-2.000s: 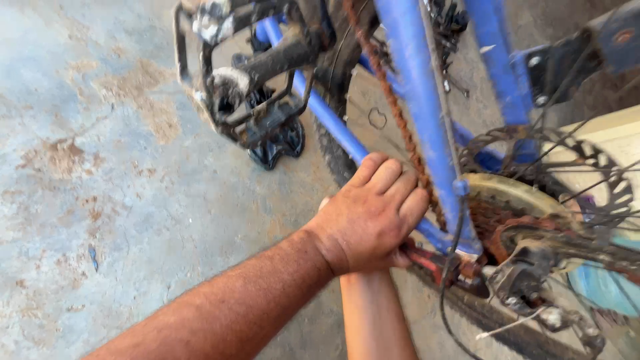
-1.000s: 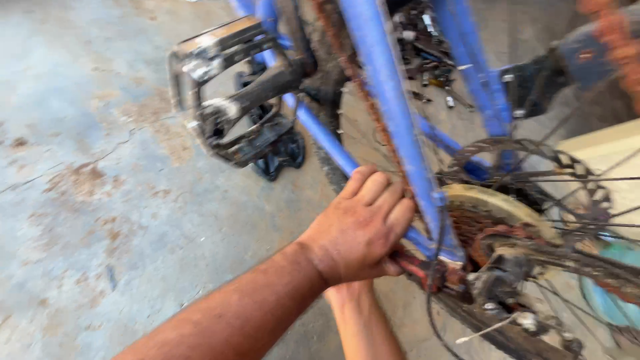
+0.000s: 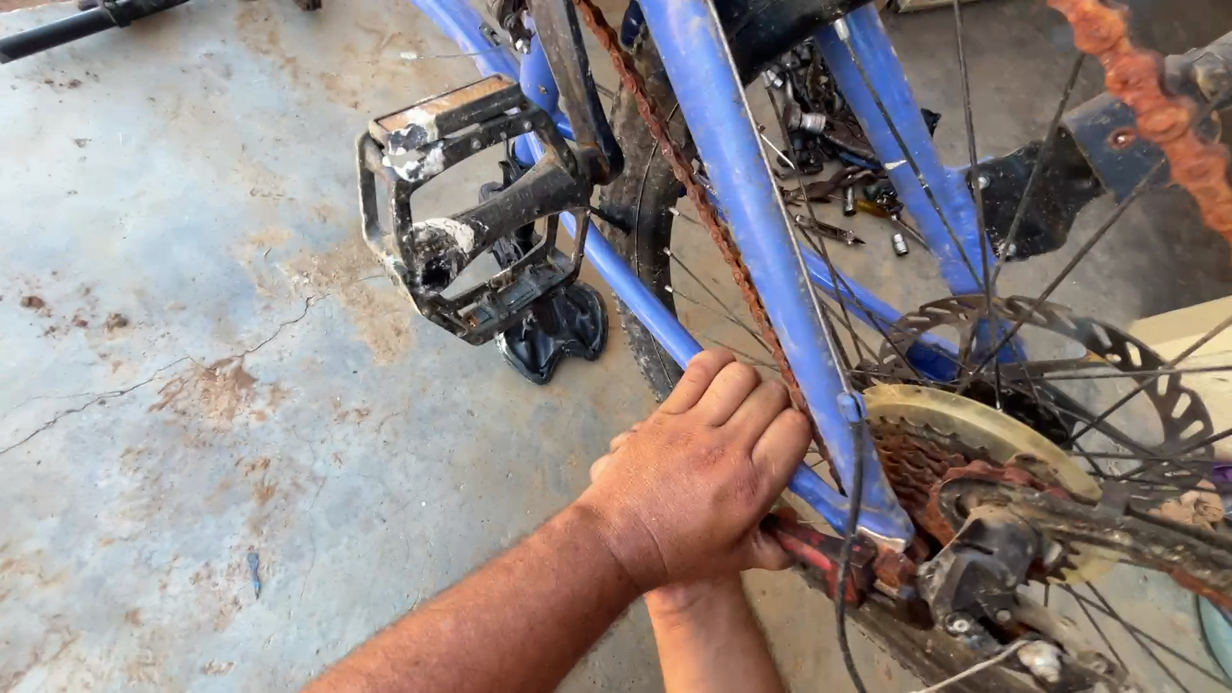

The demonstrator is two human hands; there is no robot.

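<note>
My left hand (image 3: 707, 467) is closed, back up, over a red-handled tool (image 3: 818, 553) whose body shows to the right of my thumb. The tool's far end sits at the rear axle, by the lower end of a blue bicycle frame tube (image 3: 760, 221). My right hand (image 3: 616, 454) is under the left, mostly hidden; only some finger edges and the forearm show. Right of the tool are a dirty rear derailleur (image 3: 982, 568), a rusty cassette (image 3: 910, 457) and a pale spoke guard (image 3: 1001, 433). A rusty chain (image 3: 707, 207) runs alongside the tube.
A worn pedal (image 3: 500, 202) juts out at upper left above the concrete floor (image 3: 192, 404). Black rubber-like piece (image 3: 553, 332) lies below it. Loose sockets and tools (image 3: 833, 144) lie behind the frame. A brake disc (image 3: 1155, 385) is at right; another rusty chain (image 3: 1145, 106) hangs at upper right.
The left hand stays closed over the right beside the rear axle. The view has shifted, and the chain at upper right, absent two seconds ago, now shows clearly.
</note>
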